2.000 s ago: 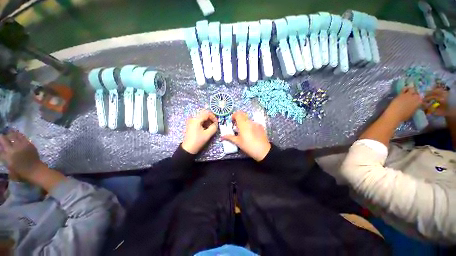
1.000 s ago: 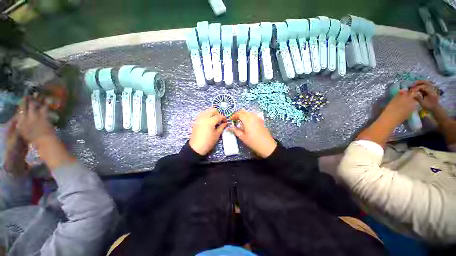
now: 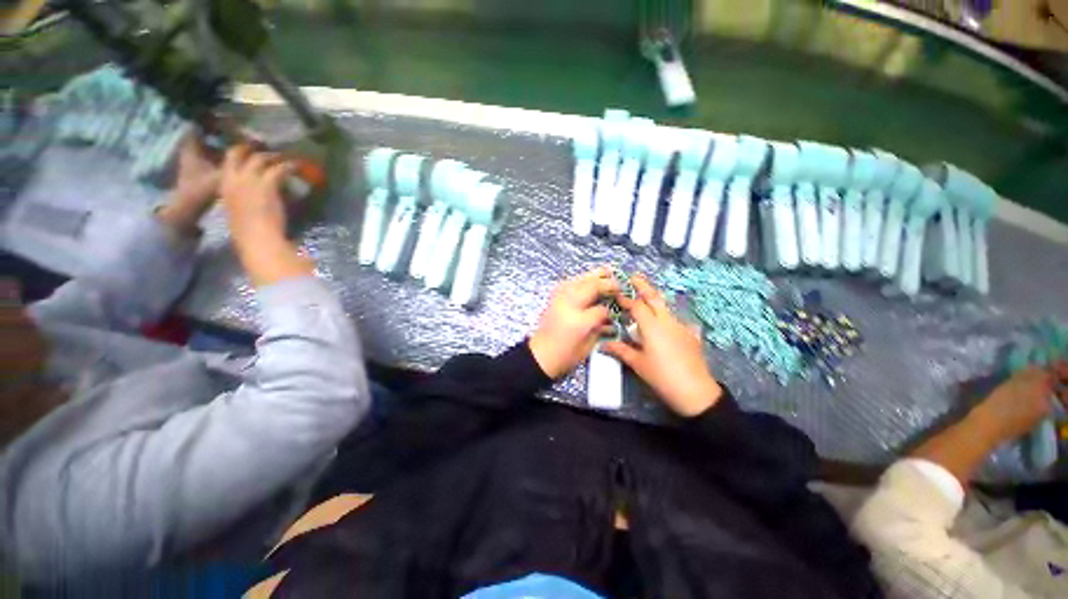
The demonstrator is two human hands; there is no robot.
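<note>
A handheld fan (image 3: pixel 606 381) lies in front of me on the bubble wrap, its pale handle towards me. My left hand (image 3: pixel 574 324) and my right hand (image 3: pixel 665 350) close around its neck and head from both sides, fingertips nearly meeting. The fingers cover most of the fan head; whether a small part is between them cannot be told. A heap of small light-blue parts (image 3: pixel 740 316) lies right of my right hand, with a heap of small dark parts (image 3: pixel 820 336) beyond it.
A row of fans (image 3: pixel 703 199) stands along the back of the bench. A smaller fan group (image 3: pixel 431 228) stands left of my hands. A neighbour's grey sleeve (image 3: pixel 281 386) and a press with an orange base (image 3: pixel 309 173) are at left. Another neighbour's hand (image 3: pixel 1017 404) is at right. One fan (image 3: pixel 675 80) lies on the green conveyor.
The view has turned left, so the bench things sit further right. My hands have closed over the fan head, whose grille showed before. The left neighbour's arms show more fully.
</note>
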